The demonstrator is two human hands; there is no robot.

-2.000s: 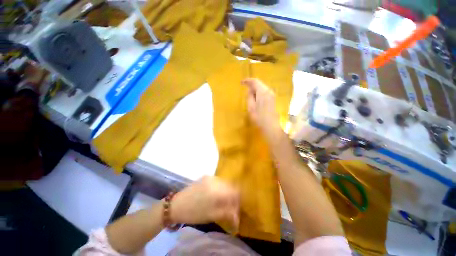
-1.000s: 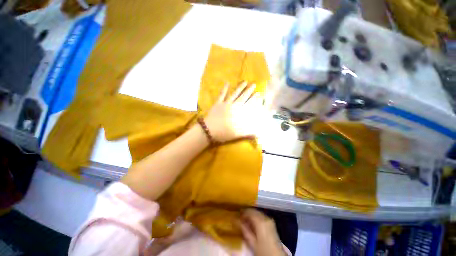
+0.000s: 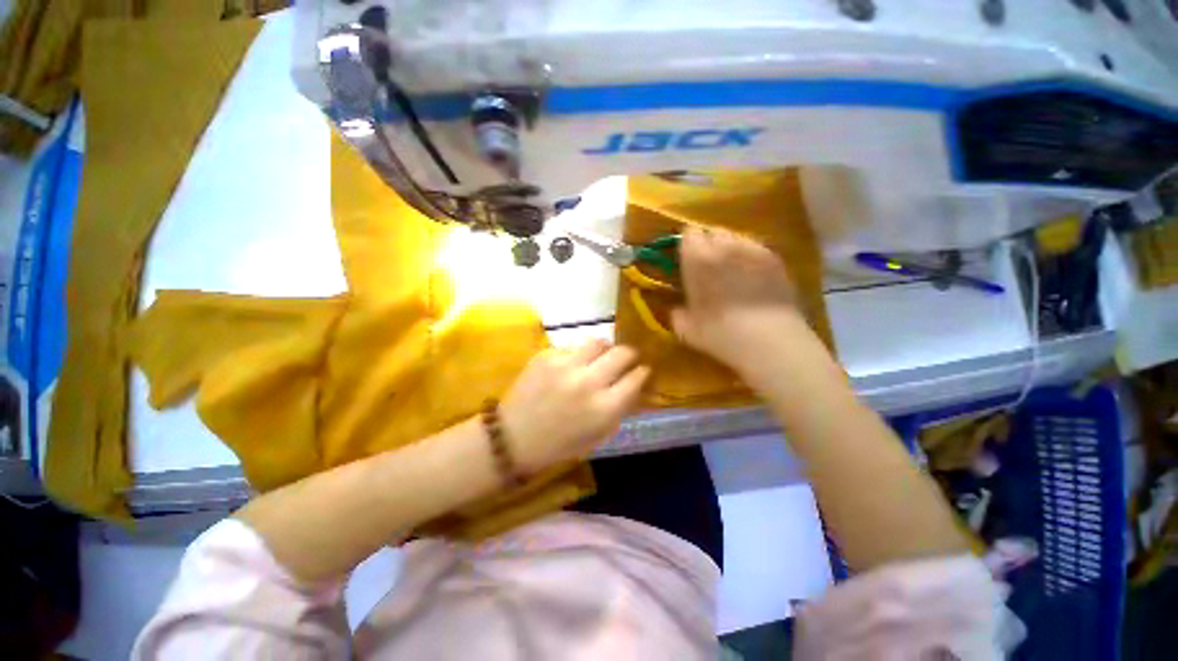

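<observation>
A large mustard fabric panel (image 3: 375,375) lies bunched left of the needle, one end near the presser foot (image 3: 517,213) in the lamp glow. My left hand (image 3: 575,403) rests on the panel's right edge, fingers bent and pressed on the cloth. My right hand (image 3: 730,291) is closed on the scissors (image 3: 656,256), which have green and yellow-orange handles, their metal blades pointing left toward the needle. Under that hand a squarish mustard stack (image 3: 775,213) lies right of the needle. The handle loops are partly hidden by my right hand.
The white machine head (image 3: 775,65) with JACK lettering spans the top. Long mustard strips (image 3: 116,258) lie at the left. A thin blue-purple tool (image 3: 930,271) lies at the right. A blue crate (image 3: 1079,504) holding cloth stands below the table's right edge.
My right hand has moved up from the lap cloth to the scissors and grips them. My left hand has moved from the needle area to the panel's front right. The view has shifted right and closer.
</observation>
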